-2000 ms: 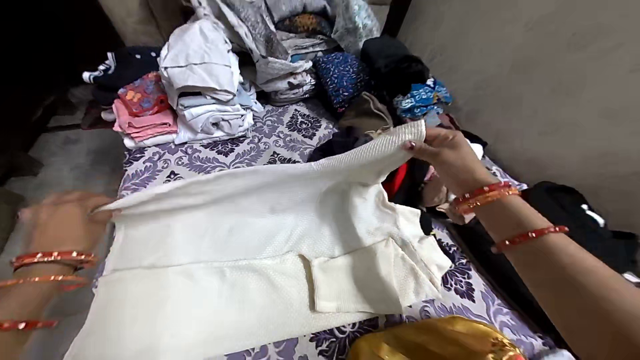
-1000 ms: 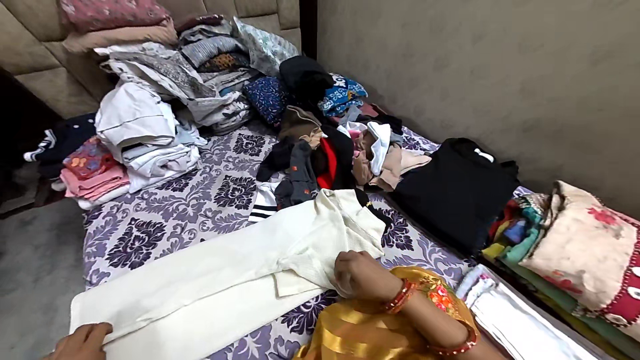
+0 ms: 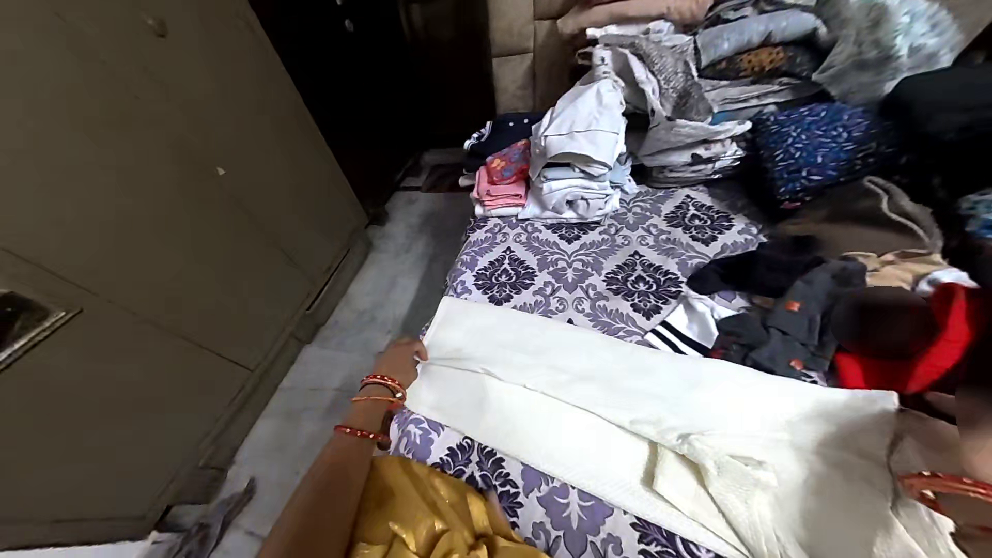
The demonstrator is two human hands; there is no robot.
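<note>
A long white knit garment (image 3: 589, 395) lies stretched over a bed with a purple damask-patterned sheet (image 3: 570, 267). My left hand (image 3: 401, 362), with red and orange bangles above the wrist, grips the garment's end at the bed's left edge. At the right edge of the head view, my right hand (image 3: 961, 422) is blurred and partly cut off beside the garment's other end; its fingers cannot be made out. A folded-over part of the garment lies bunched at the lower right.
Folded white clothes (image 3: 577, 190) and pink clothes (image 3: 500, 194) are stacked at the bed's far left. Dark, red and white clothes (image 3: 806, 318) lie loose on the right. A cabinet (image 3: 155, 232) stands left, across a floor strip (image 3: 341, 349). Gold fabric (image 3: 418, 511) covers my lap.
The view has swung left. My right hand has moved from the garment's folded part to its far right end. My left hand stays at the other end.
</note>
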